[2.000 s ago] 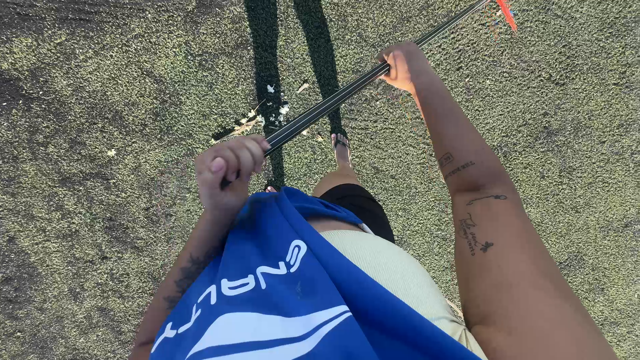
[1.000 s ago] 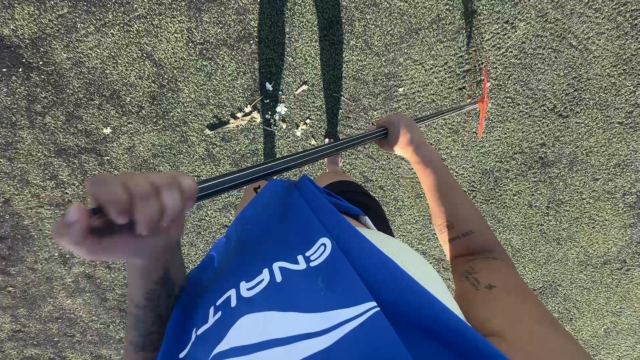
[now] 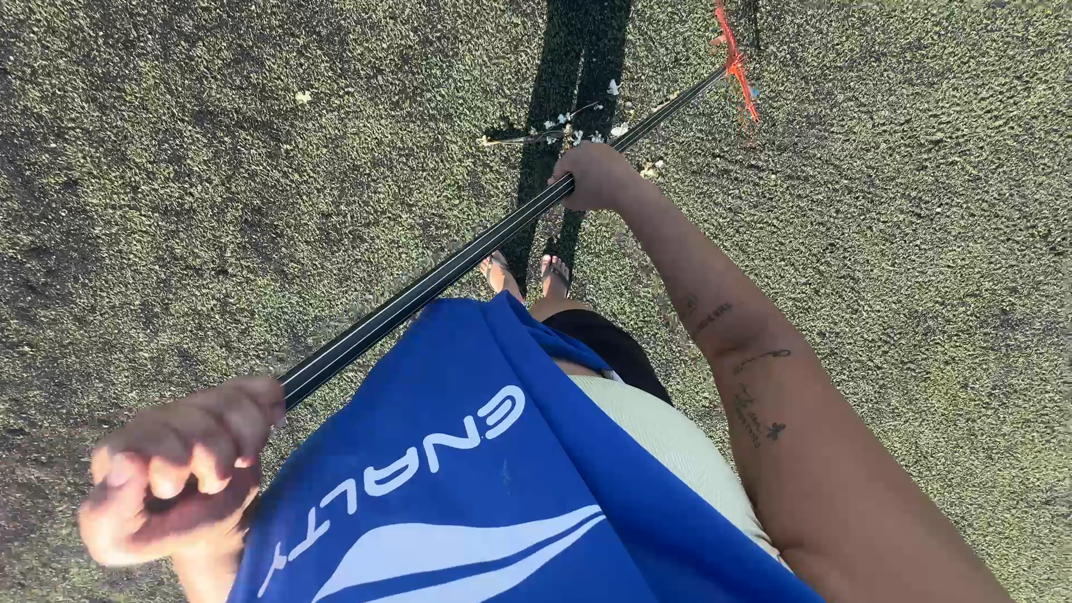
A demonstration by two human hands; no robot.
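Note:
A long black pole with pale stripes (image 3: 435,280) runs slantwise from the lower left to the upper right. Its far end bears an orange-red head (image 3: 735,65), which looks like the bristles or tines of a broom or rake. My left hand (image 3: 188,465) is closed round the near end of the pole, beside my blue shirt. Farther along, my right hand (image 3: 596,176) grips the shaft about midway. White petals or blossoms (image 3: 576,132) and a thin twig (image 3: 523,140) lie on the ground just beyond my right hand.
Short, rough green turf or artificial grass (image 3: 209,209) spreads all round. My feet in sandals (image 3: 554,272) stand below the pole, and the shadow of my legs (image 3: 586,59) stretches forward. One pale flower or leaf (image 3: 303,98) lies to the left.
Since one second ago, the pole has tilted more steeply, with its orange-red head toward the upper right. My left hand is lower in view. Both hands have stayed on the shaft.

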